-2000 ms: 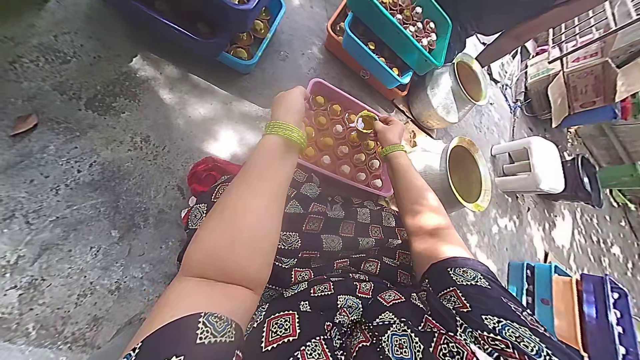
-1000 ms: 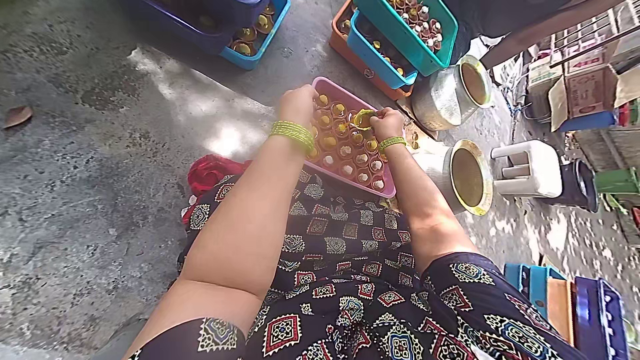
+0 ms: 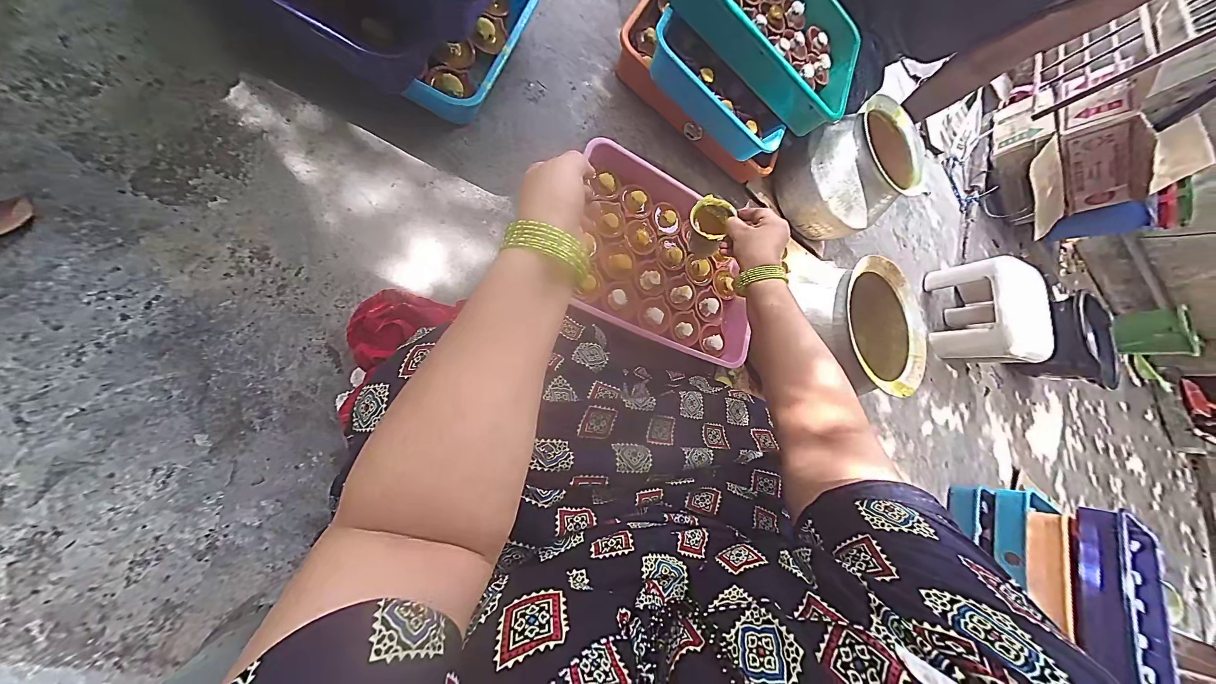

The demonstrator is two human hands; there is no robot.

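Observation:
A pink plastic tray (image 3: 670, 351) lies before me, holding rows of small brown cups, some with yellow tops and some with white ones. My left hand (image 3: 556, 190) is closed on the tray's upper left edge; its fingertips are hidden. My right hand (image 3: 758, 237) pinches a small yellow-smeared cup (image 3: 712, 220) by its side, over the right part of the tray. Yellow-brown matter shows inside that cup. The white-topped cups (image 3: 654, 316) fill the near rows; yellow-topped cups (image 3: 636, 200) stand farther off.
Beyond the tray are stacked teal (image 3: 841, 57), blue and orange trays of cups; a dark blue tub (image 3: 370, 47) is at the upper left. Two metal pots (image 3: 826, 180) (image 3: 879, 323), a white stool (image 3: 993, 309) and cardboard boxes (image 3: 1102, 161) are at the right. Another person's arm (image 3: 1026, 52) reaches in.
My right hand and the small cup have shifted slightly over the tray. More cups toward the near side show yellow tops than two seconds ago. My left hand stays on the tray's edge.

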